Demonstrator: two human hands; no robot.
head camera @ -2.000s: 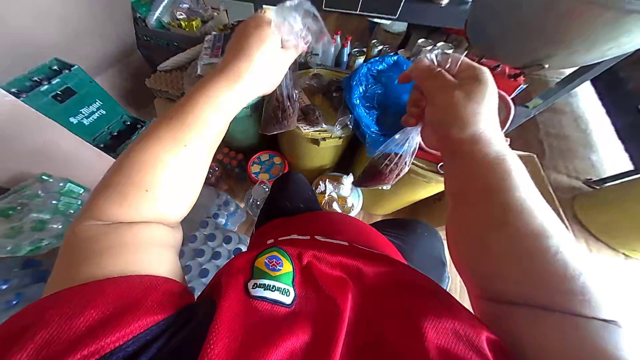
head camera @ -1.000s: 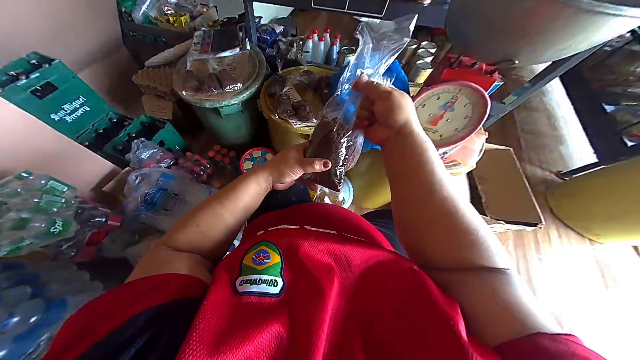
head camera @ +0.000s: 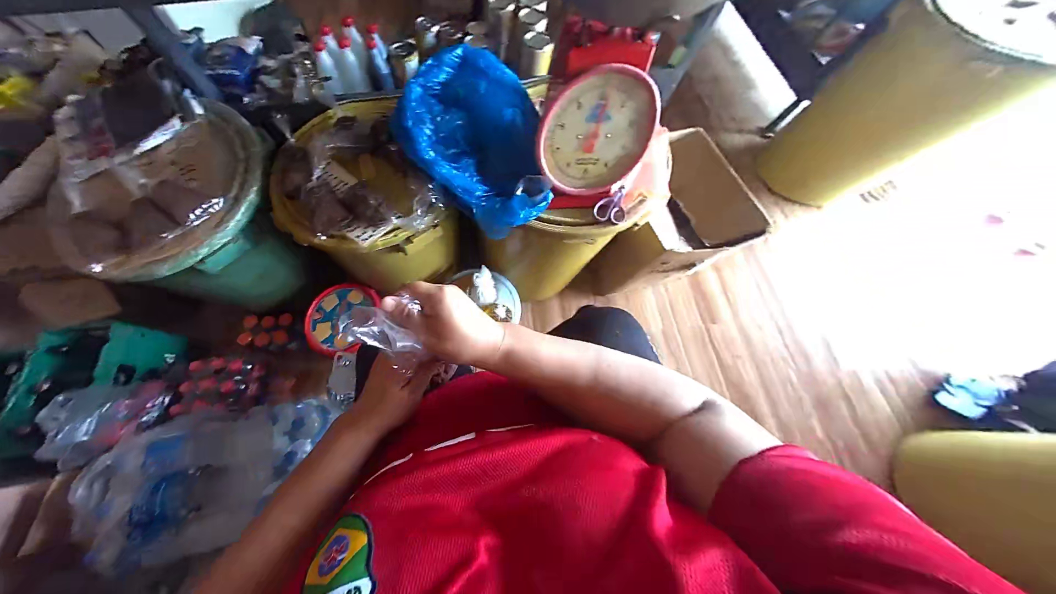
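Observation:
Close to my red shirt, my right hand grips the upper part of a clear plastic bag. Below it, my left hand is at the bag's lower part, partly hidden by the bag and the right hand; its fingers cannot be made out well. The dark contents barely show. Beyond the hands, a blue plastic bag lies opened beside a dial scale with a red rim. Purple-handled scissors rest at the foot of the scale. Filled bags of dark contents sit on a yellow drum to the left.
A green drum with more filled bags stands at left. Below it are a green crate and packs of plastic bottles. An open cardboard box is right of the scale. Yellow containers stand farther right.
Two seconds ago my hands were apart, each with a plastic bag. One second ago they held a filled bag before me; now both hands and the bag are lower, near my body. The view has turned.

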